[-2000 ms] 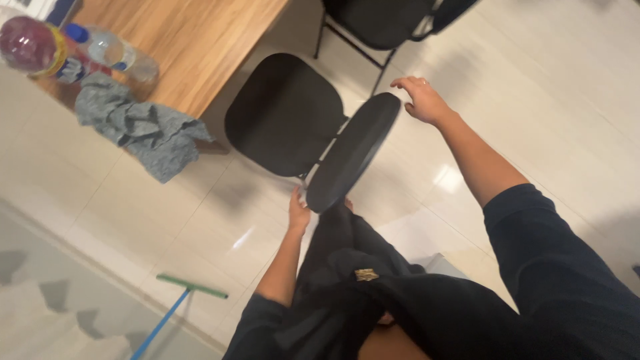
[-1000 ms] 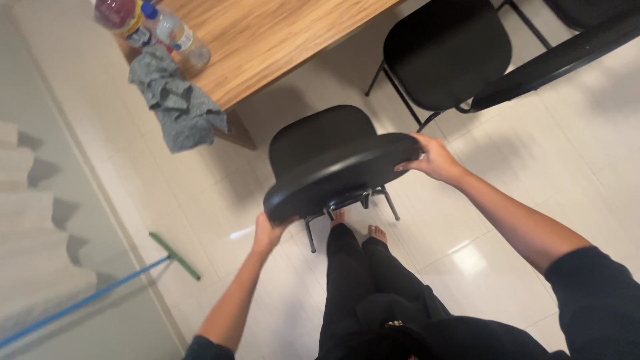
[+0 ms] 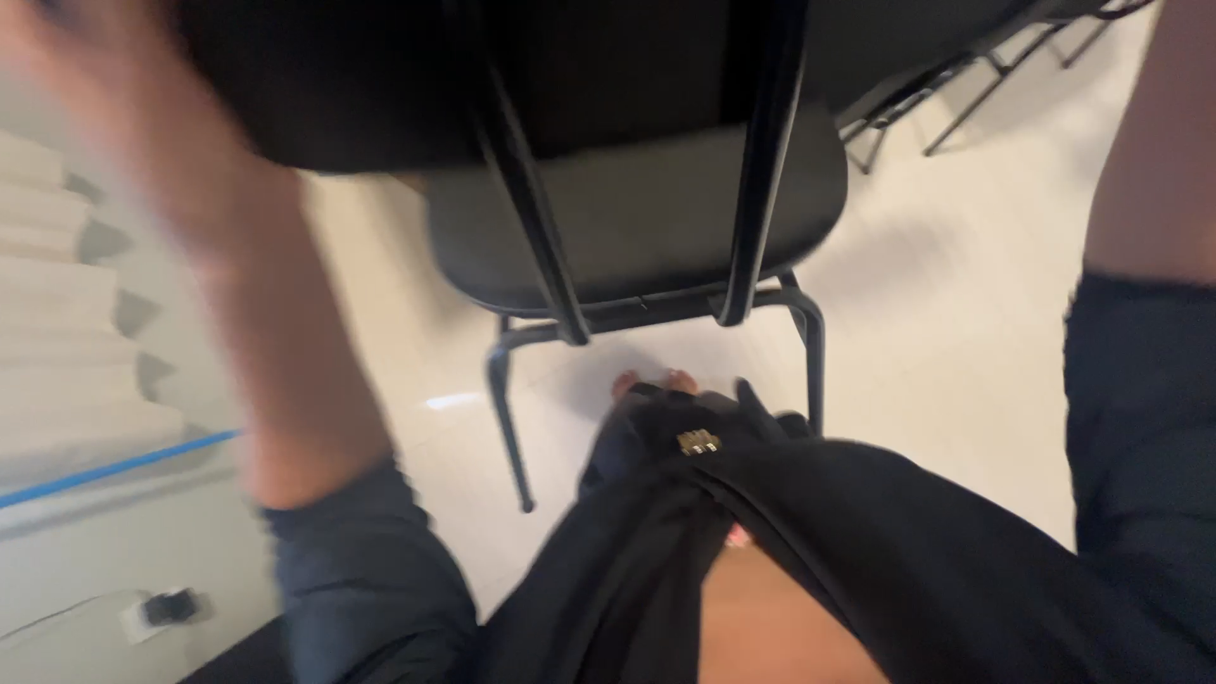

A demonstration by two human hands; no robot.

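A black chair fills the upper middle, seen from behind and above. Its backrest [image 3: 361, 85] is close to the camera, with two metal uprights running down to the frame below the seat [image 3: 646, 218]. Blurred and cut off at the upper left corner, my left hand [image 3: 66, 47] is beside the backrest; its fingers and any grip cannot be made out. Only my right forearm shows at the right edge, the hand being outside the view. The chair's legs reach the floor around my bare feet.
More black chair frames [image 3: 950, 85] stand at the upper right on the pale tiled floor. On the left are a blue pole [image 3: 123, 467], a cream curtain [image 3: 66, 304] and a wall outlet with a black plug [image 3: 169, 606].
The backrest, held by both hands a second ago, now looms much nearer to the camera. My right hand has left the view. The table, bottles and cloth are no longer seen.
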